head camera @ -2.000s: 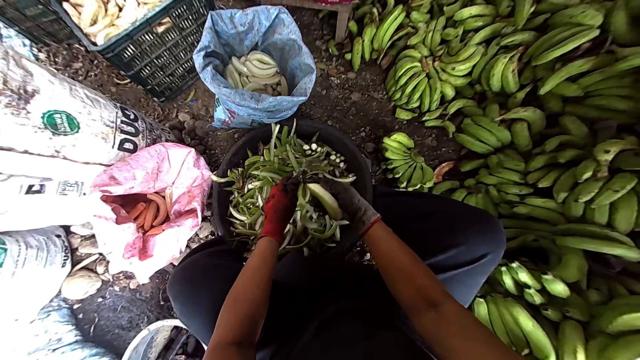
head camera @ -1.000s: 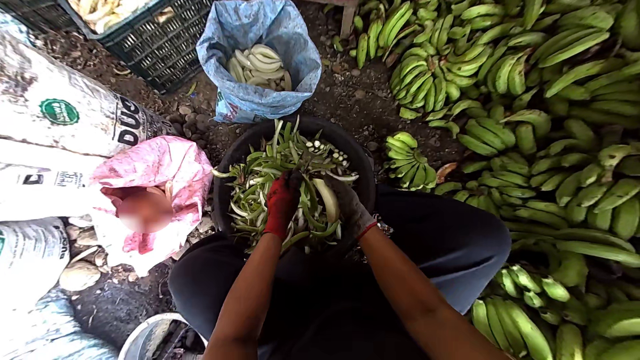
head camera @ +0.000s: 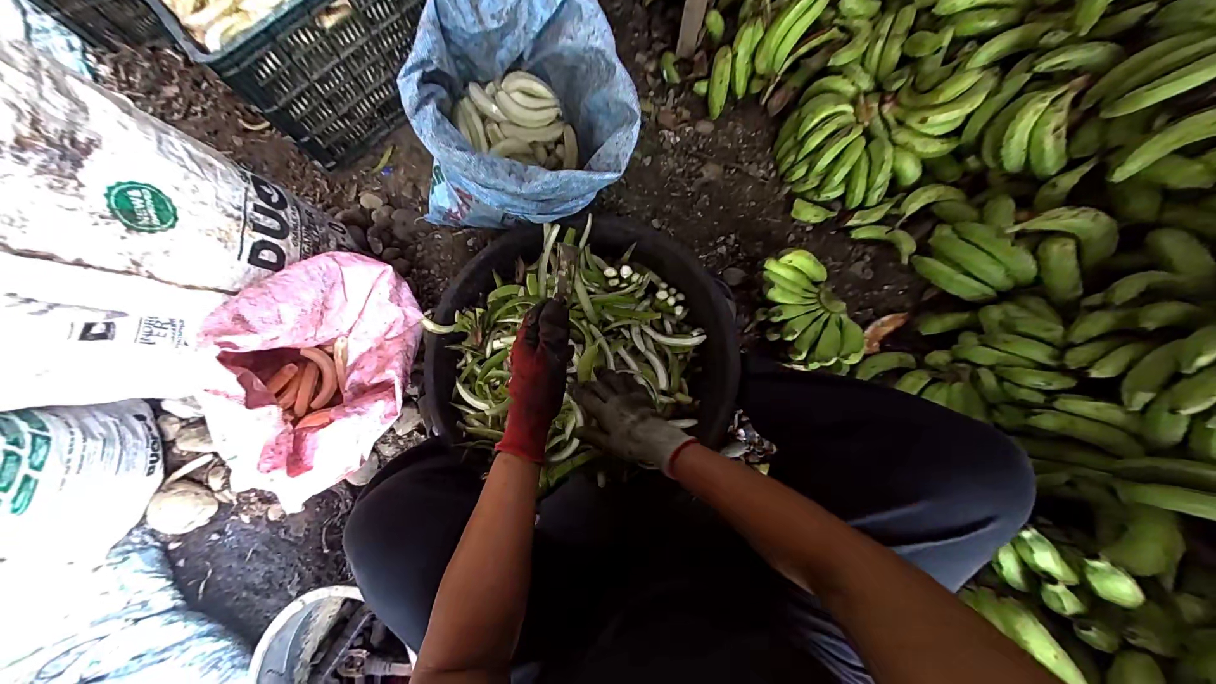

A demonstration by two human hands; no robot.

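Note:
A round black tub [head camera: 722, 380] between my legs holds green peels and pale strips. My left hand [head camera: 537, 380], in a red and dark glove, is closed around a narrow, dull knife-like blade [head camera: 566, 271] that points up over the peels. To its right and a little lower, my right hand [head camera: 622, 418], in a grey glove with a red cuff, lies on the peels with fingers apart and no fruit visible in it. Peeled pale plantains [head camera: 522, 119] lie in an open blue sack [head camera: 608, 142] beyond the tub.
Heaps of green plantain bunches [head camera: 1054, 361] cover the right side, with a small bunch [head camera: 807, 309] near the tub. At left stand a pink sack [head camera: 370, 313] with reddish fruit, white printed sacks [head camera: 180, 190] and a dark plastic crate [head camera: 323, 85]. A pale bucket [head camera: 294, 627] is at lower left.
The pale peeled plantain that my right hand held is no longer in it. That hand has moved left and down onto the peels. The blade in my left hand now shows, pointing up.

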